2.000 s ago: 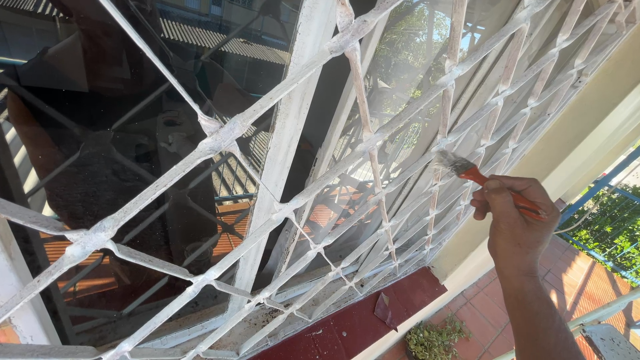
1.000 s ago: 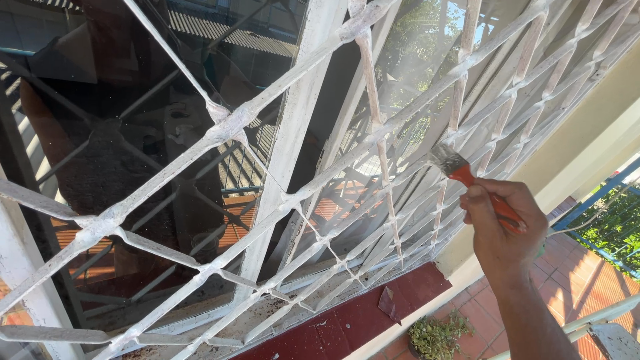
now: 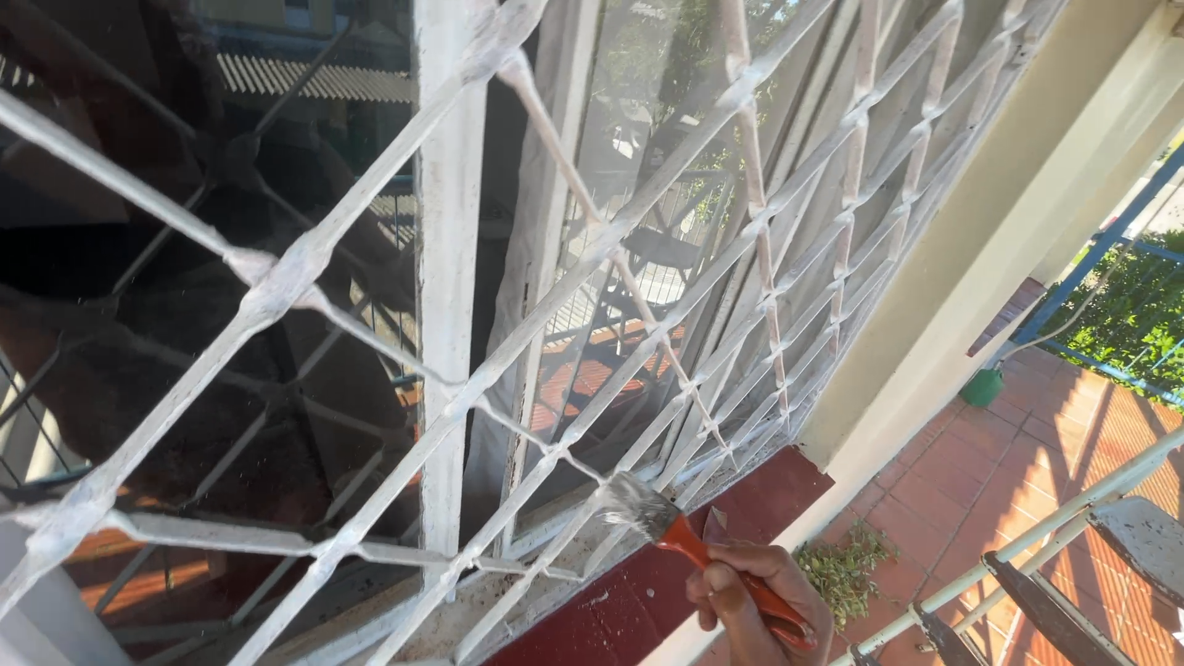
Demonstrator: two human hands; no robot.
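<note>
My right hand [image 3: 754,601] grips the red handle of a paintbrush [image 3: 689,536] between thumb and fingers. Its pale, paint-covered bristles touch or nearly touch a lower bar joint of the white metal window grille [image 3: 287,273]. The grille's diagonal bars cross the view, with whitish, uneven paint at the joints. Behind the bars stands a window with white frames [image 3: 449,277] and reflecting glass [image 3: 647,176]. My left hand is out of view.
A dark red sill [image 3: 638,592] runs below the grille, beside a cream wall edge [image 3: 943,240]. Lower right, a metal ladder [image 3: 1027,555] stands over a red tiled floor [image 3: 980,462]. A potted plant [image 3: 846,564], a green object [image 3: 981,388] and a blue railing [image 3: 1110,240] are also there.
My right hand has moved down with the brush, from bars farther up on the right to a lower joint near the sill. The view has shifted as well.
</note>
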